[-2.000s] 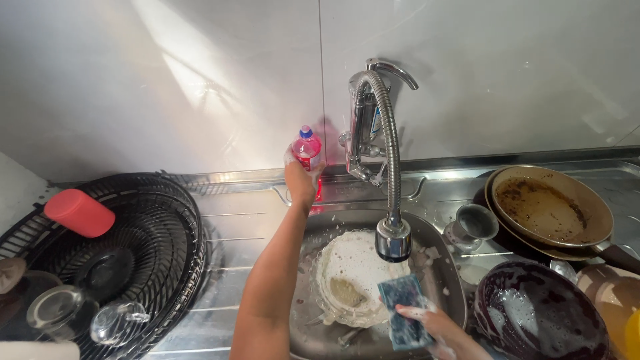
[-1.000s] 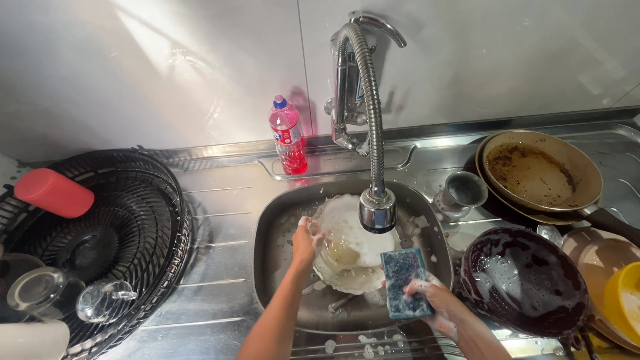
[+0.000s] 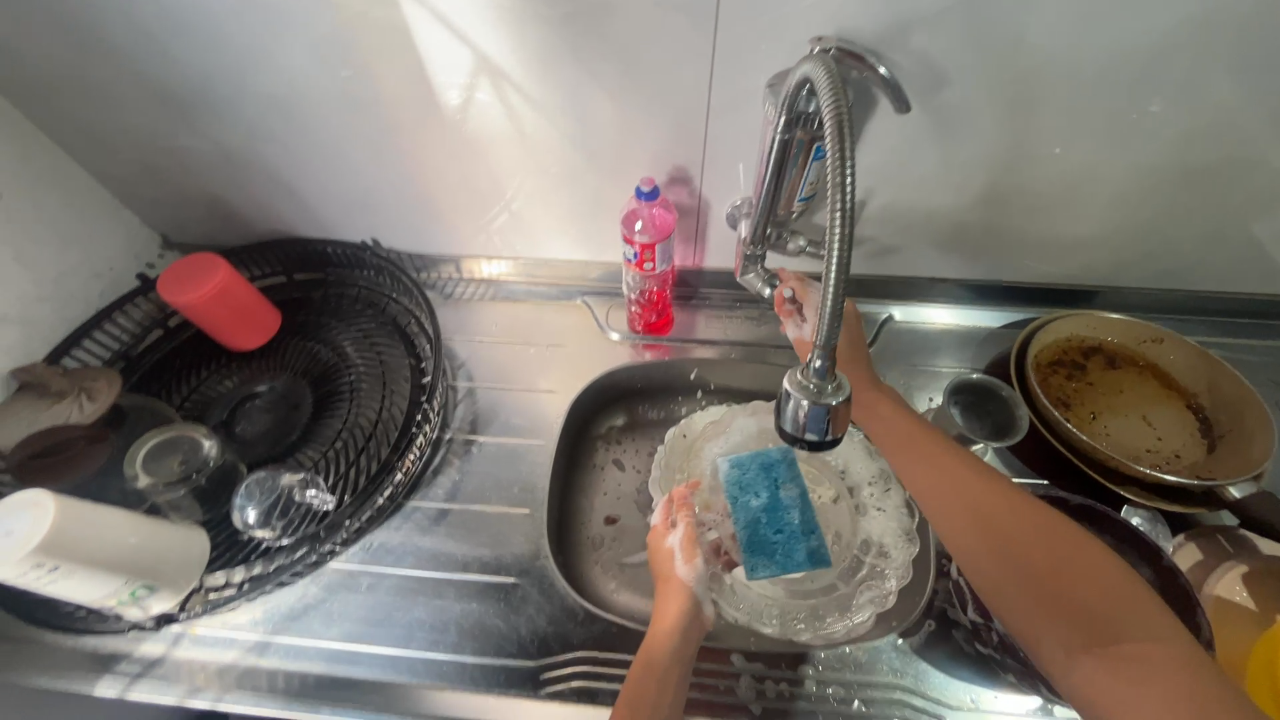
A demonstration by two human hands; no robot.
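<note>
My left hand (image 3: 680,550), soapy, grips the left rim of a clear glass plate (image 3: 870,540) with a scalloped edge, held over the rectangular pan (image 3: 590,490) in the sink area. A blue sponge (image 3: 772,512) lies on the plate, untouched by my right hand. My right hand (image 3: 800,310), also soapy, is at the base of the chrome faucet (image 3: 760,225), its fingers by the handle and partly hidden by the flexible spout. The spray head (image 3: 813,408) hangs above the plate's upper part. A bottle of pink dish soap (image 3: 649,260) stands left of the faucet.
At left, a black plastic basket (image 3: 425,400) holds a red cup (image 3: 218,301), a white cup (image 3: 100,552) and glassware. At right are a metal cup (image 3: 984,409), stacked frying pans (image 3: 1130,400), a dark soapy pan (image 3: 1080,570) and a yellow item (image 3: 1265,670) at the edge.
My left hand let go of the soap bottle and moved down to the plate. My right hand left the sponge, which now lies on the plate, and reached up to the faucet.
</note>
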